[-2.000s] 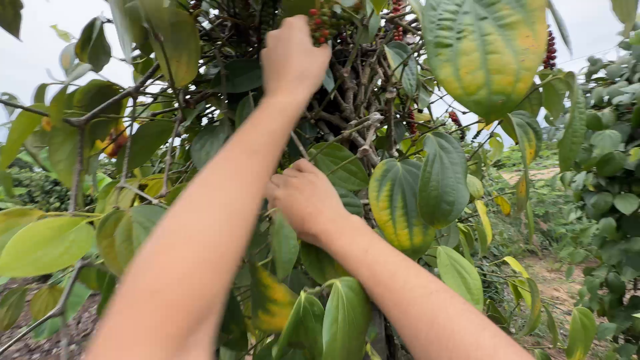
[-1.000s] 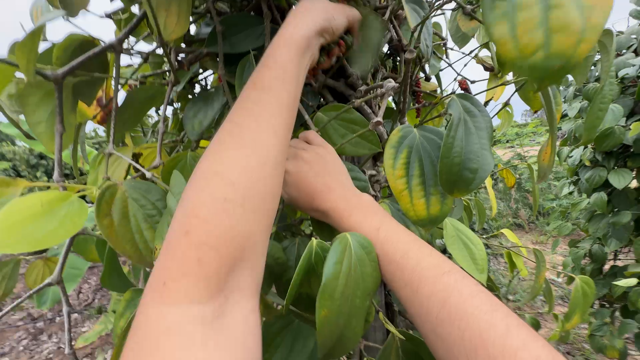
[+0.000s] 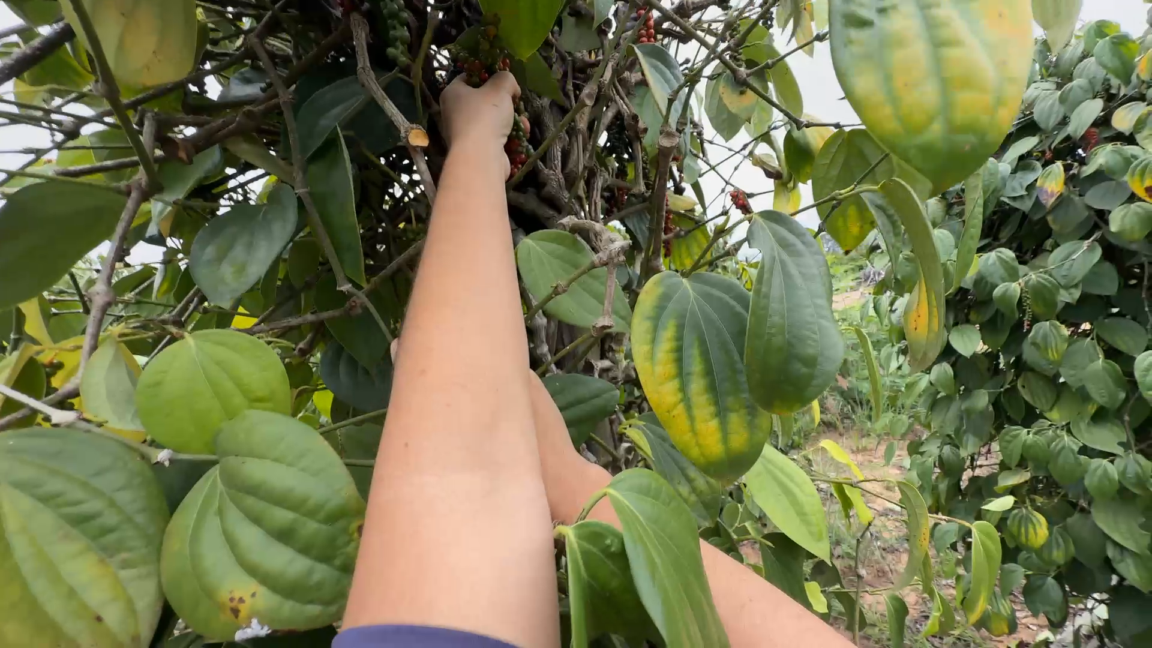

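My left hand (image 3: pixel 479 110) is raised among the stems of a pepper vine, its fingers closed around red and green peppercorn spikes (image 3: pixel 481 56). More ripe peppercorns (image 3: pixel 519 139) hang just right of its wrist. My right forearm (image 3: pixel 562 450) passes behind my left forearm, lower down. That hand is almost wholly hidden; only a sliver of skin shows left of the left forearm, so its hold cannot be seen.
A cut woody stem (image 3: pixel 416 136) stands close left of my left hand. A yellow-green leaf (image 3: pixel 702 369) and a large leaf (image 3: pixel 931 81) hang at the right. Another leafy vine (image 3: pixel 1071 360) grows beyond.
My right hand, visible on the stems before, has moved left behind my left forearm. My left hand remains high among the peppercorns. The view has shifted somewhat.
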